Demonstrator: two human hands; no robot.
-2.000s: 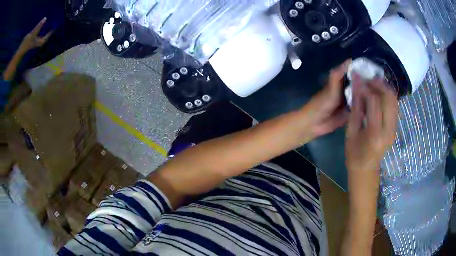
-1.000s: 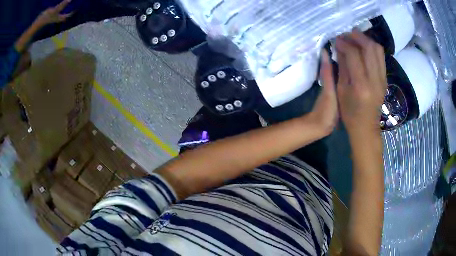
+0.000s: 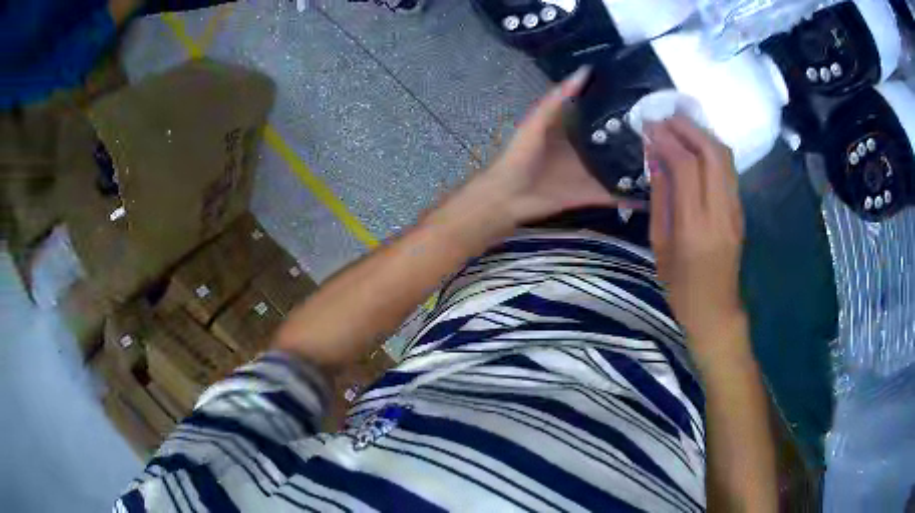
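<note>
A white dome security camera (image 3: 717, 92) with a black front lies on the bench's left edge. My left hand (image 3: 550, 160) is around the left side of its black front, thumb up and fingers below. My right hand (image 3: 697, 195) holds a crumpled white wiping cloth (image 3: 666, 106) against the black lens face. Part of the lens face and its LED dots is hidden by the cloth and fingers.
More cameras (image 3: 871, 150) stand to the right and at the top. Clear air-column bags (image 3: 878, 291) lie along the right. The green bench mat (image 3: 793, 291) shows below. Brown cartons (image 3: 191, 150) stand on the floor at left. A person in blue (image 3: 55, 50) is at upper left.
The view has shifted. My hands have moved left to the edge camera; my left hand now braces its black front, and my right hand has the cloth on it. The air-column bag no longer covers it.
</note>
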